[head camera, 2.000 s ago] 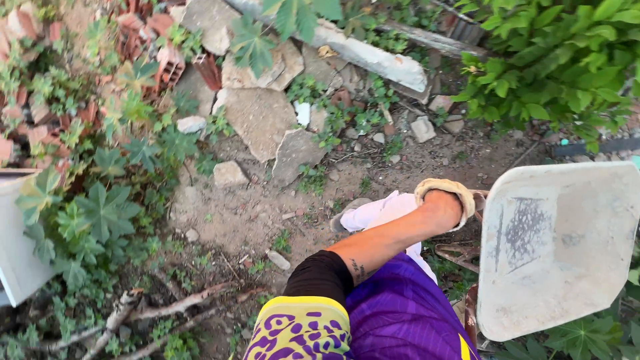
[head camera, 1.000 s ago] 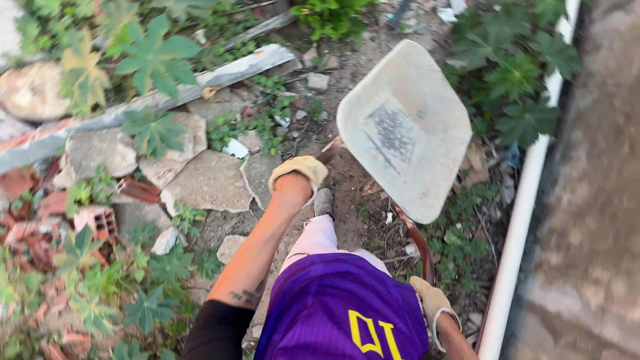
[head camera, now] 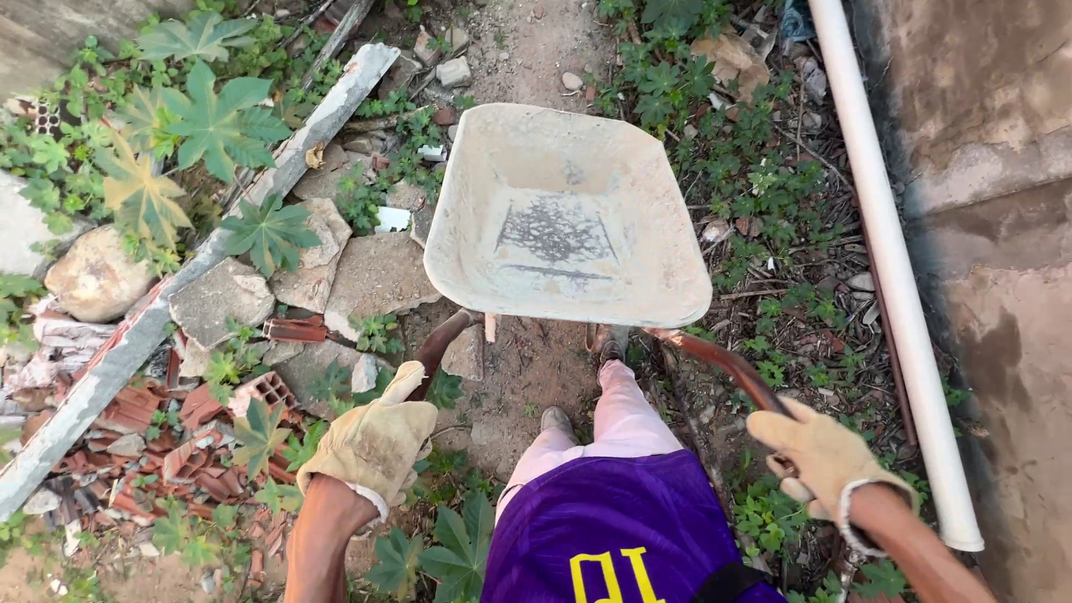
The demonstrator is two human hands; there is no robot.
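A wheelbarrow with an off-white tray (head camera: 557, 226) stands in front of me, its inside bare apart from dark stains and dried residue. My left hand (head camera: 373, 440), in a tan work glove, is closed round the left handle (head camera: 435, 347). The right handle (head camera: 729, 368) runs back into my right hand (head camera: 821, 461), gloved the same way, with the fingers wrapped round its end. The wheel is hidden beneath the tray.
Concrete slabs (head camera: 377, 276), broken red bricks (head camera: 159, 435) and a long concrete post (head camera: 167, 314) lie left. A dirt path (head camera: 536, 42) leads ahead. On the right are weeds (head camera: 754, 193), a white pipe (head camera: 896, 268) and a wall (head camera: 997, 276).
The view has swung round to face along the path. My right hand, out of sight two seconds ago, is now on the right handle. The wheelbarrow has moved from the right side to straight ahead.
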